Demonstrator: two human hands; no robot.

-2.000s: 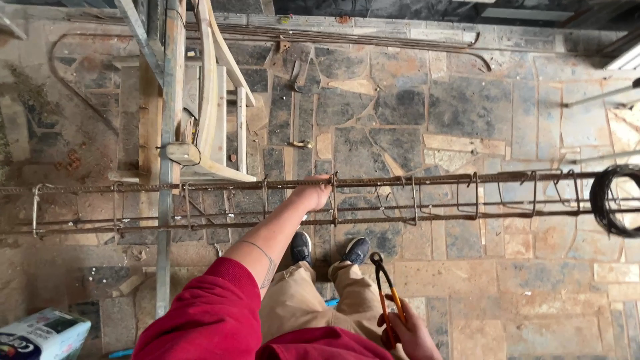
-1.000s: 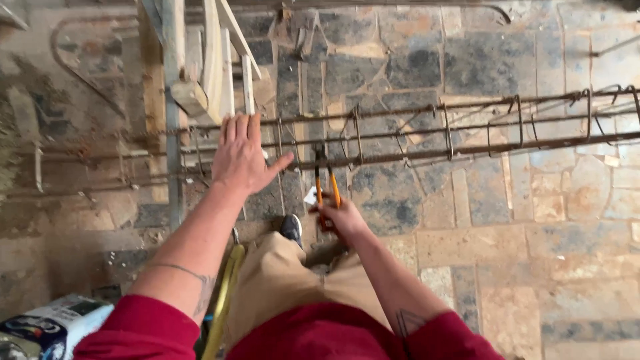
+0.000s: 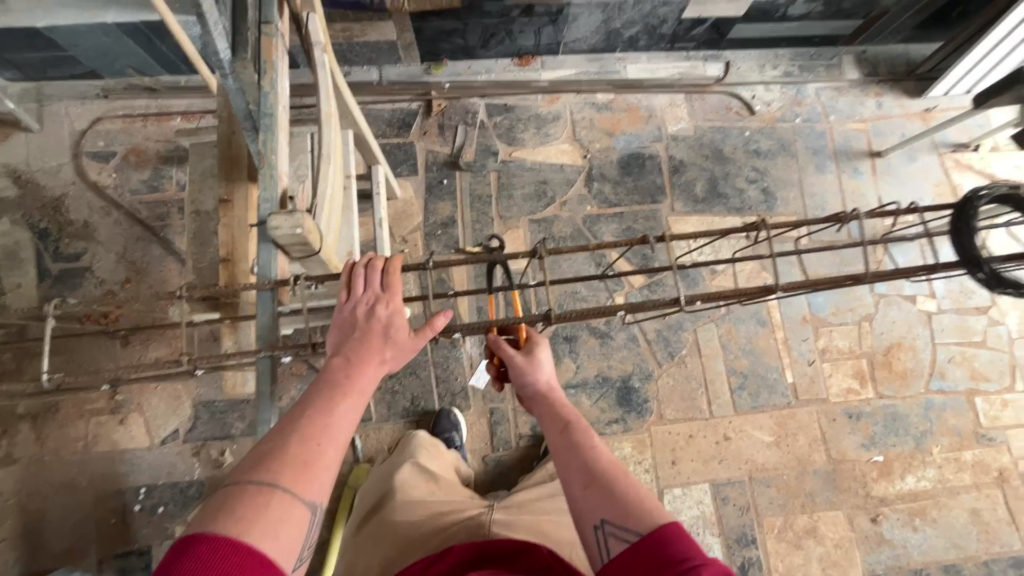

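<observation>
A long rebar cage [image 3: 656, 308] with wire stirrups [image 3: 547, 284] crosses the view at waist height, its left part over a metal support. My left hand [image 3: 372, 320] lies flat over its bars beside a stirrup, fingers pointing away from me and thumb spread to the right. To its right, my right hand [image 3: 520, 360] grips the orange handles of end-cutting pincers [image 3: 502, 280]. The dark head of the pincers points away from me, near the far bar; whether its jaws touch the bar is unclear. A small white tag [image 3: 479, 374] shows beside my right hand.
A metal post [image 3: 268, 200] and wooden frame parts [image 3: 328, 152] stand at the left, close to the cage. A coil of black wire [image 3: 972, 240] hangs on the cage's right end. Bent rebar [image 3: 120, 184] lies on the stone-paved floor [image 3: 744, 440]. A yellow strip [image 3: 346, 512] is beside my leg.
Since two seconds ago, the pincers in my right hand have moved from near my legs to the cage. My left hand, earlier around the cage further right, now rests on its bars near the post.
</observation>
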